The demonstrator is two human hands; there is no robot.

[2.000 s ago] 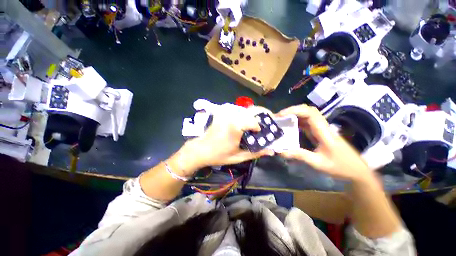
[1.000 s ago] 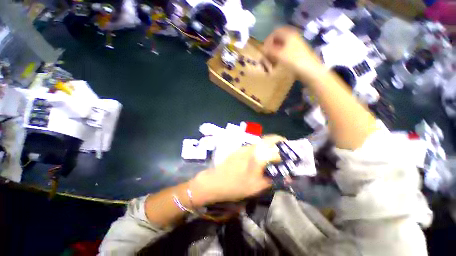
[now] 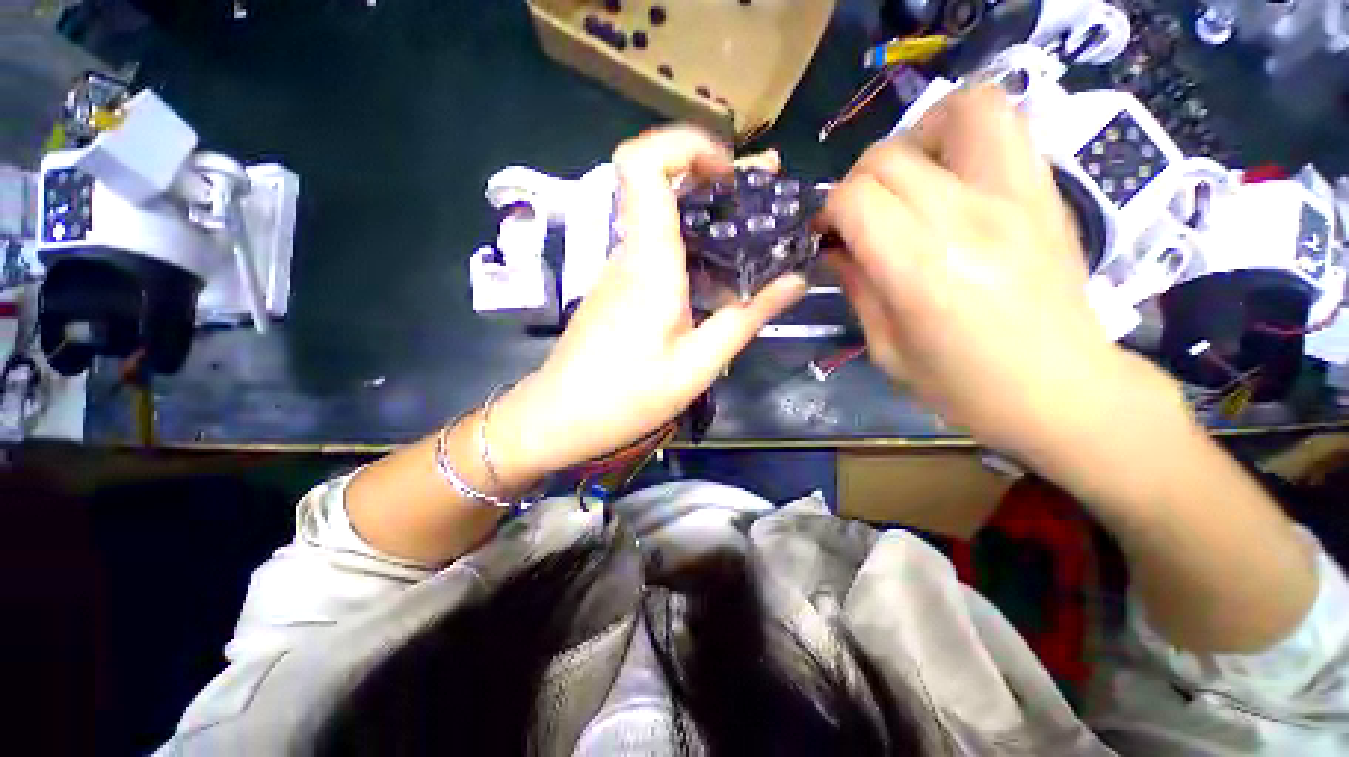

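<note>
My left hand (image 3: 636,318) holds a black LED light board (image 3: 747,222) with round clear lenses, along with the white camera housing (image 3: 585,222) behind it. A white mounting bracket (image 3: 514,244) sticks out left of that hand. My right hand (image 3: 947,244) has its fingertips at the board's right edge; what they pinch is hidden. Coloured wires (image 3: 629,459) hang below my left hand. A thin wire with a small white plug (image 3: 832,364) shows beneath my right hand.
A cardboard tray (image 3: 695,96) with small black bits lies at the top centre. A part-built white camera (image 3: 133,222) stands on the left; others (image 3: 1272,252) crowd the right. The bench's front edge (image 3: 355,445) runs just before my body.
My right hand has come back from the cardboard tray to the light board. The view has shifted, so the tray sits higher. The board now faces up beside my left fingers.
</note>
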